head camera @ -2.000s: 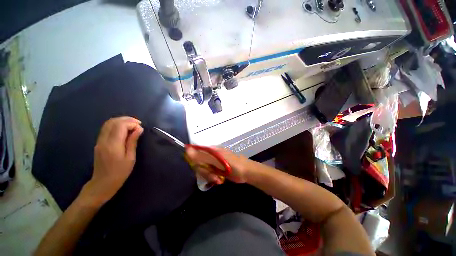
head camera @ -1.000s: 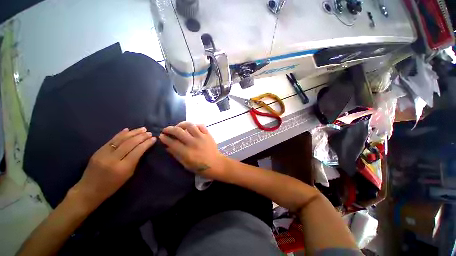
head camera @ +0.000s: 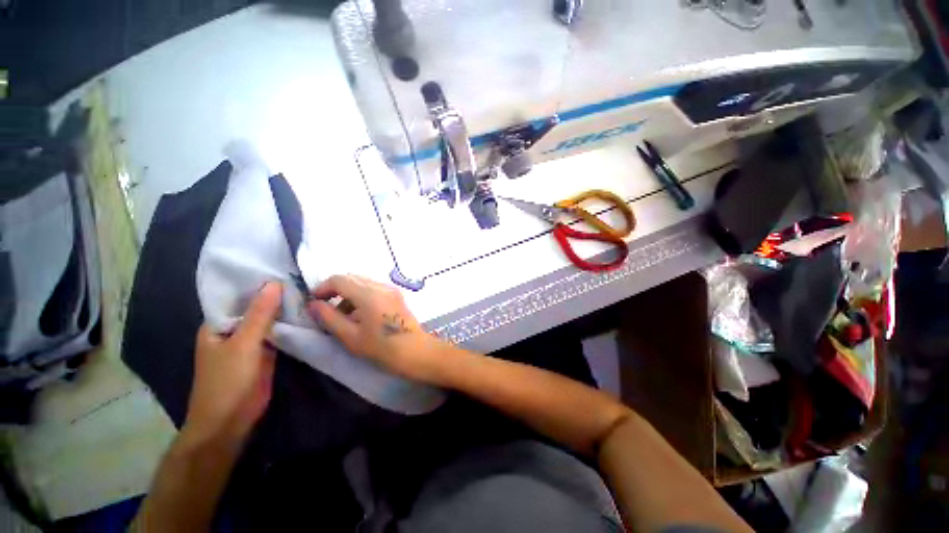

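The dark garment panel (head camera: 172, 281) lies left of the machine needle, partly folded over. Its pale grey wrong side (head camera: 245, 234) faces up in the middle and runs down to the front edge. A short dark slit or strip shows between the hands. My left hand (head camera: 241, 349) grips the pale cloth with the thumb on top; its fingers are hidden under the cloth. My right hand (head camera: 364, 318) pinches the cloth beside the dark strip with its fingertips. Scissors (head camera: 591, 229) with one red and one yellow-orange loop lie on the machine bed, touched by neither hand.
The white sewing machine head (head camera: 624, 62) stands behind the work. Dark green snips (head camera: 664, 175) lie right of the scissors. A cut-piece stack (head camera: 47, 260) is at the left. An offcuts box (head camera: 718, 416) with scraps and plastic stands at the right, beyond the ruler edge.
The scissors left my right hand and lie on the machine bed. Both hands then lay on the flat dark panel; now the panel is folded back, showing its pale side, and both hands hold it.
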